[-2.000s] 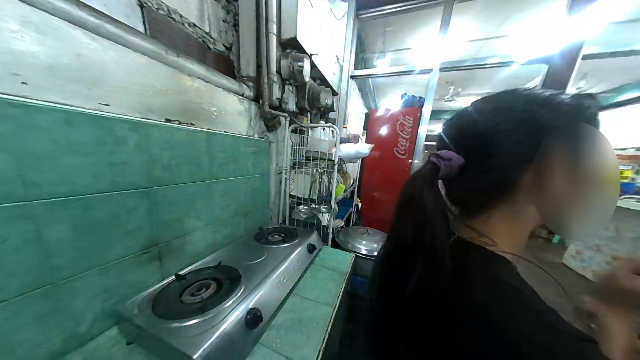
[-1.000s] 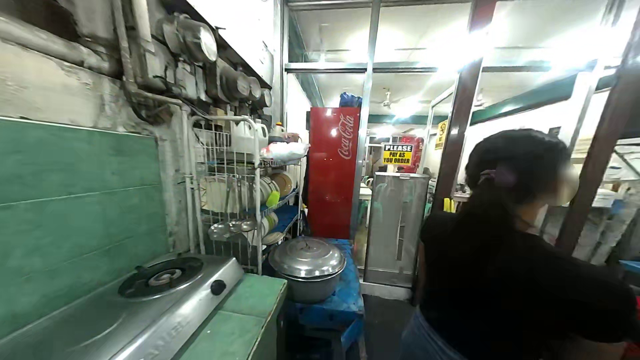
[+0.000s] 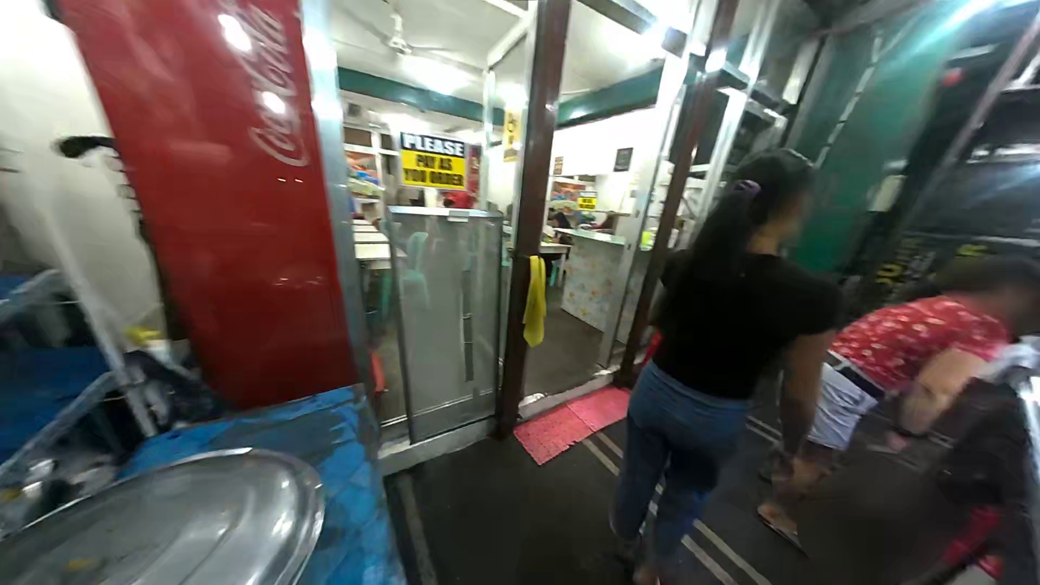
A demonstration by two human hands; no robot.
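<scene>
Neither my left hand nor my right hand shows in the head view, so what they hold or touch is hidden. Closest to the camera, at the lower left, a large round metal pot lid [image 3: 187, 520] lies over a table with worn blue paint [image 3: 349, 479]. Behind it stands a red Coca-Cola refrigerator [image 3: 219, 203]. A person in a black top and jeans [image 3: 731, 325] stands with their back to the camera, right of centre. Farther right, a person in a red patterned shirt [image 3: 918, 333] bends low; their hands are blurred.
A glass-panelled low partition [image 3: 447, 325] stands by a brown door post [image 3: 532, 211] with a yellow cloth [image 3: 535, 301] hanging on it. A pink mat [image 3: 569, 422] lies at the doorway's raised sill. A metal rack [image 3: 73, 268] is at the left edge.
The view has swung right and forward; the gas stove and tiled wall have left it. The person in black has moved farther from the camera, and a bending person has come into view.
</scene>
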